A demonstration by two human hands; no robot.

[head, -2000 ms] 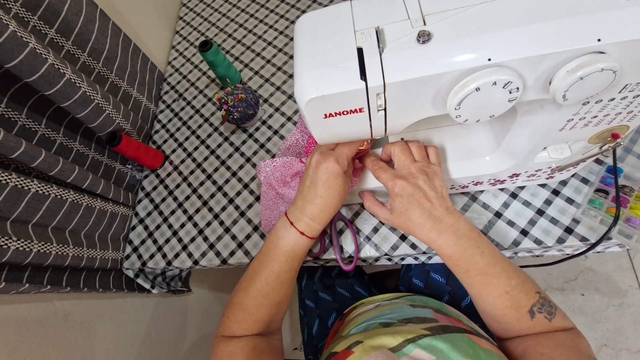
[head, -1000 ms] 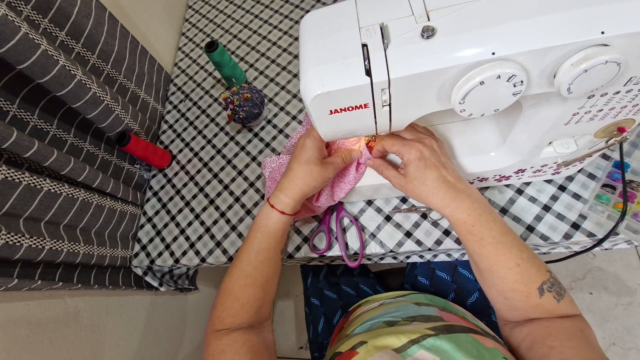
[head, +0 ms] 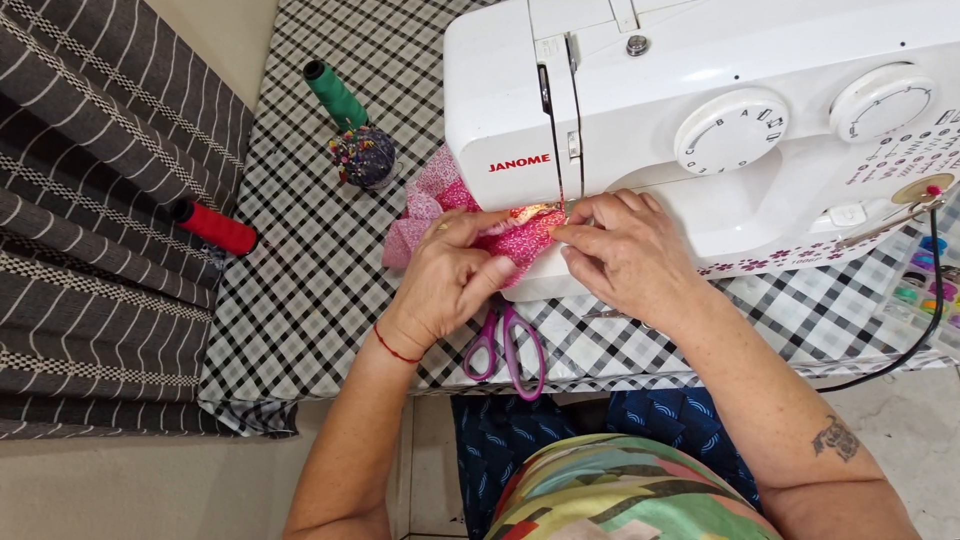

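Observation:
Pink patterned fabric (head: pixel 517 244) lies bunched under the needle end of a white Janome sewing machine (head: pixel 499 97), lit by the machine's lamp. On its left part rests my left hand (head: pixel 450 274), fingers over the cloth and thumb at its near edge. My right hand (head: pixel 626 251) pinches the fabric's right edge between thumb and forefinger, just below the needle area. The needle and presser foot are mostly hidden. Purple-handled scissors (head: pixel 514 349) lie below the fabric, their blades out of sight. A small metal tool (head: pixel 604 314) lies partly beneath my right hand.
A green thread cone (head: pixel 336 96) and a pincushion full of pins (head: pixel 364 156) stand left of the machine. A red thread cone (head: pixel 217 227) lies by the striped curtain (head: pixel 97 225). At the right are a box of coloured bobbins (head: pixel 919 281) and a black cable (head: pixel 934 300). A checked cloth (head: pixel 300 352) covers the table.
My left hand has shifted left from the needle area and its fingers have spread over the cloth. More of the pink fabric shows between my hands.

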